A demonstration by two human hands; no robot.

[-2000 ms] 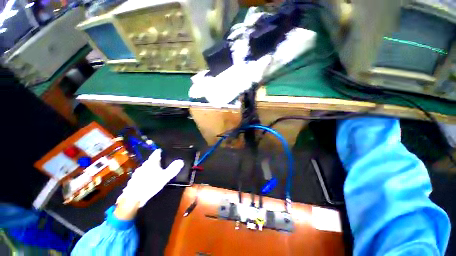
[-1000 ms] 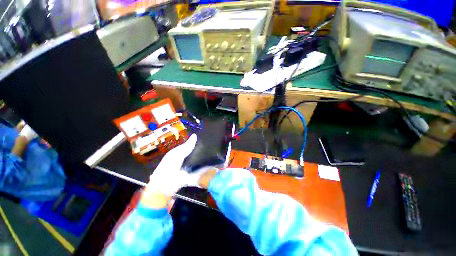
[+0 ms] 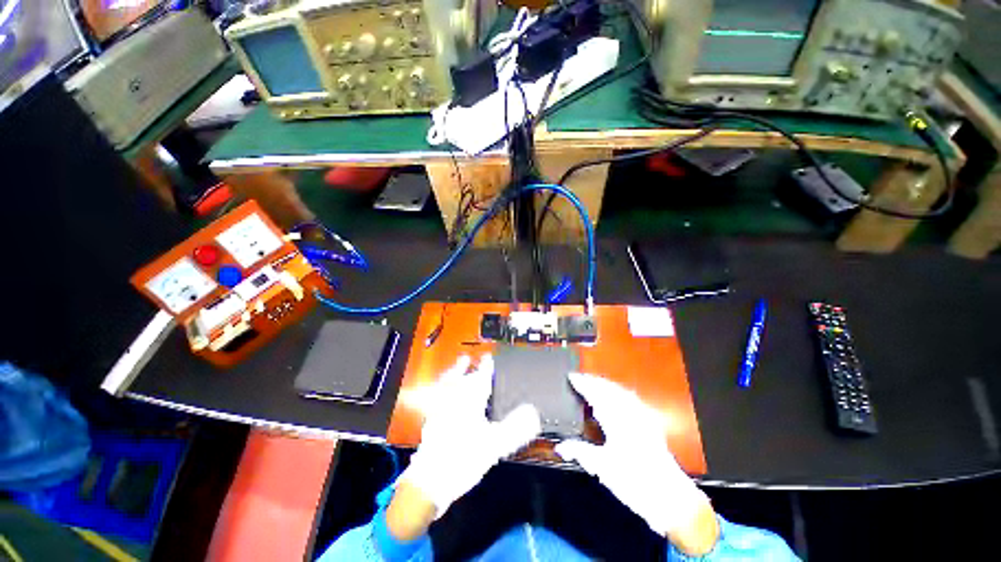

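A flat black set-top box (image 3: 536, 386) lies on the orange board (image 3: 648, 384), its far edge at the connector block (image 3: 538, 327). My left hand (image 3: 461, 423), in a white glove, grips the box's left side and near corner. My right hand (image 3: 628, 445), also white-gloved, is at its right side and near right corner, thumb and fingers around that edge. A second black set-top box (image 3: 349, 359) lies on the bench left of the board. A blue cable (image 3: 439, 274) loops from the connector block to the orange case.
The open orange case (image 3: 231, 280) stands at left. A dark flat device (image 3: 678, 269), a blue marker pen (image 3: 753, 343) and a remote control (image 3: 842, 368) lie at right. Oscilloscopes (image 3: 340, 55) and a power strip (image 3: 532, 93) are on the green shelf. A blue sleeve shows at far left.
Both hands have moved from the left of the bench onto the orange board, around a box at the connector block. One box now lies uncovered left of the board.
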